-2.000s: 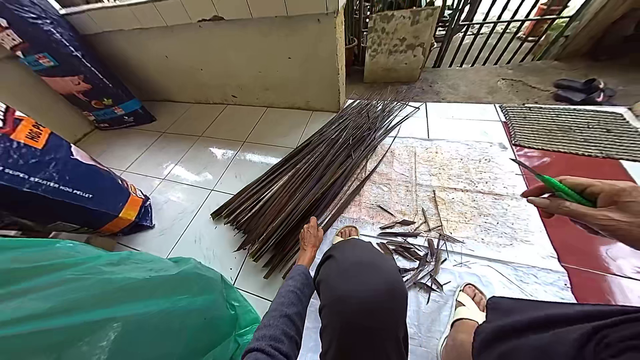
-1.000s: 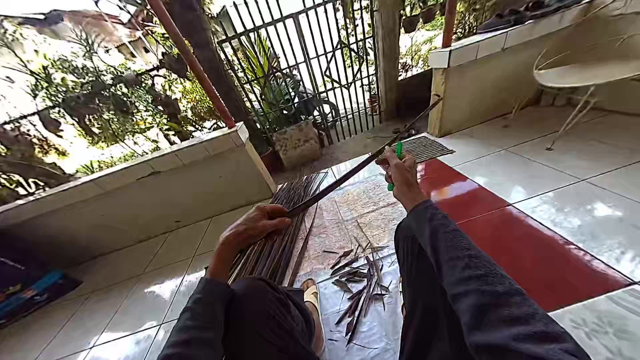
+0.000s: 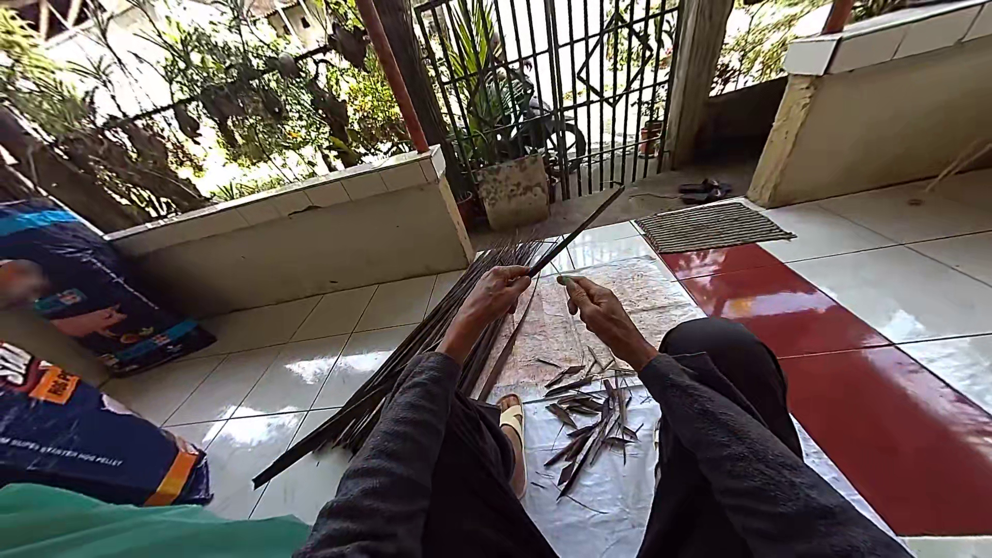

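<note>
My left hand [image 3: 494, 298] is closed around a long dark dried leaf strip [image 3: 581, 226], whose thin end points up and to the right. Just right of it, my right hand [image 3: 603, 310] grips a green-handled knife [image 3: 566, 277]; most of the knife is hidden by the fingers. Below my left hand, a bundle of long dark leaf strips [image 3: 418, 349] lies slanting across the tiled floor. Short dark leaf scraps [image 3: 593, 434] are scattered on a white sheet [image 3: 620, 496] between my feet.
Printed feed sacks [image 3: 85, 442] and a green plastic sheet [image 3: 147, 527] are at the left. A low wall [image 3: 310, 248], a planter [image 3: 513, 194] and a metal gate [image 3: 573, 93] stand ahead. A woven doormat [image 3: 713, 226] lies by the red tiles [image 3: 852, 403], with dark footwear [image 3: 704, 190] beyond it.
Two seconds ago my left hand was down at the bundle's lower end; now it holds a strip up in front. My right hand has come in from the right beside it. The view has swung.
</note>
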